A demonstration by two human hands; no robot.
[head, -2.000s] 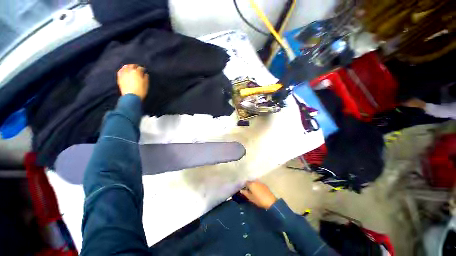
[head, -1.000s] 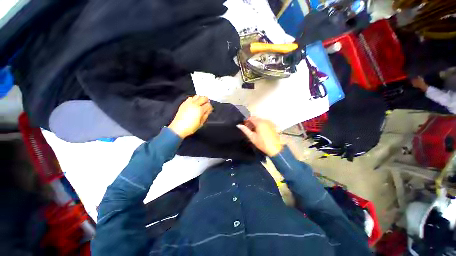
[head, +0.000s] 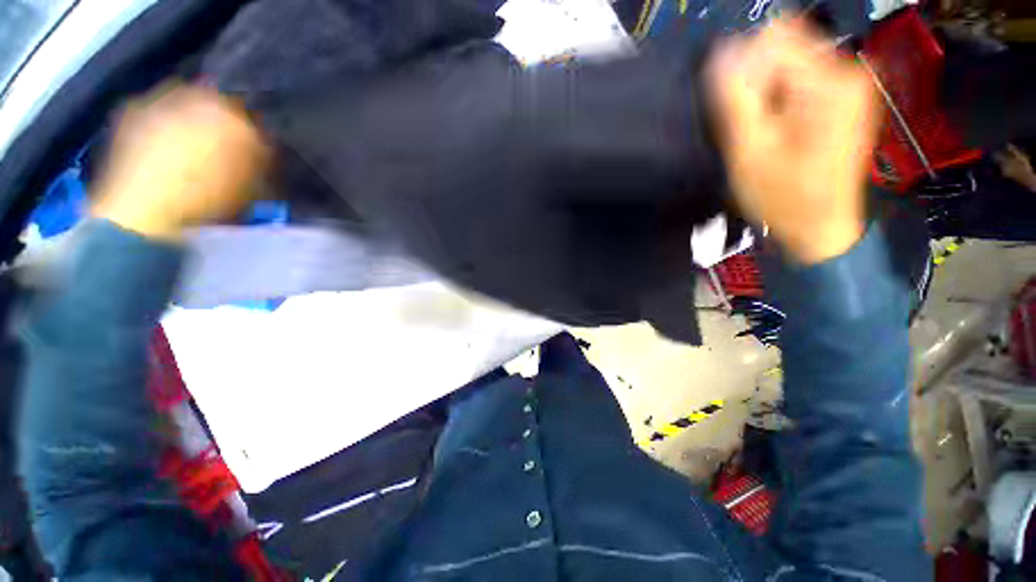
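Note:
A black garment piece (head: pixel 534 182) is stretched in the air between my two raised hands, and its lower part hangs down in front of the board. My left hand (head: pixel 182 157) is blurred and closed on its left end. My right hand (head: pixel 793 131) is blurred and closed on its right end. The grey-blue padded sleeve board (head: pixel 295 264) shows below the cloth at the left; its right part is hidden behind the piece. The iron is not visible.
The white table cover (head: pixel 352 364) lies under the board. A black garment pile (head: pixel 329 43) is behind. A black piece with a white line (head: pixel 352 506) hangs at the near edge. Red crates (head: pixel 915 102) stand right and left. Yellow-black tape (head: pixel 685 422) marks the floor. Another person's hand (head: pixel 1014 166) shows far right.
The hands went from the pile and table edge to holding the black piece together over the board. They are now raised and far apart, stretching it. The iron has gone out of sight.

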